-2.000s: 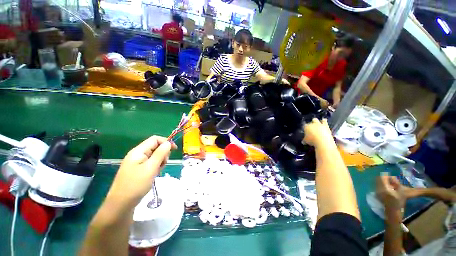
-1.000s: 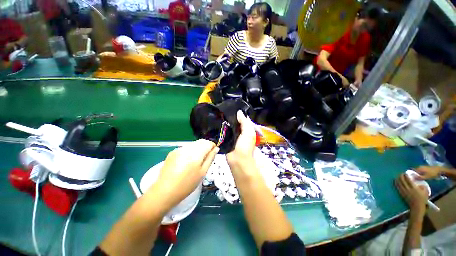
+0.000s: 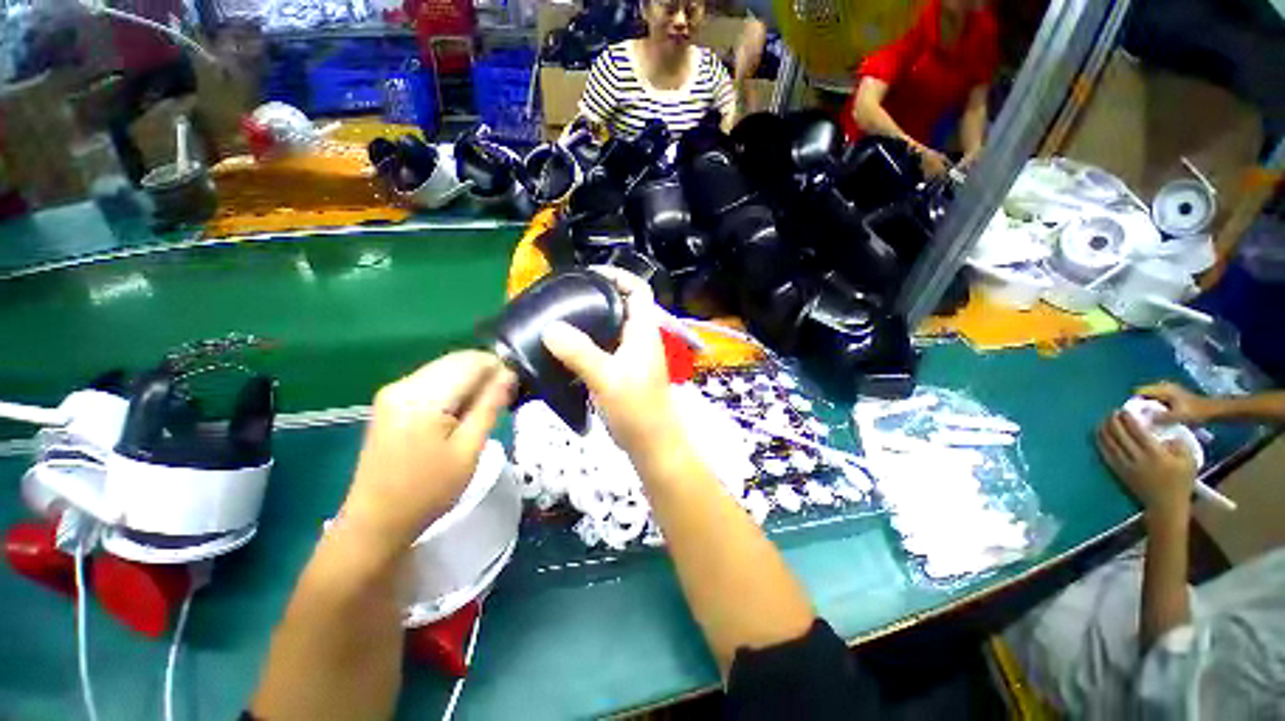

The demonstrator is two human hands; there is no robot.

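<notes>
A glossy black bracket point(image 3: 557, 327) is held up over the bench. My right hand point(image 3: 620, 359) grips its right side, thumb on the curved face. My left hand point(image 3: 430, 444) is at its left lower edge with fingers pinched; what they pinch is hidden, and no wires can be made out there. Below my left hand a white round housing point(image 3: 472, 549) stands on the bench, partly covered by my forearm, with a red part point(image 3: 445, 637) under it.
A part-built unit point(image 3: 183, 500) stands at left. White rings point(image 3: 606, 493), a bag of white sticks point(image 3: 951, 500) and a black bracket heap point(image 3: 747, 211) lie ahead and right. The green conveyor point(image 3: 282, 317) runs behind. Another person's hands point(image 3: 1156, 444) hold a white part at right.
Two seconds ago my left hand held up coloured wires and my right hand was at the heap. Since one second ago, the bracket has turned and moved slightly left, its smooth outer face now showing.
</notes>
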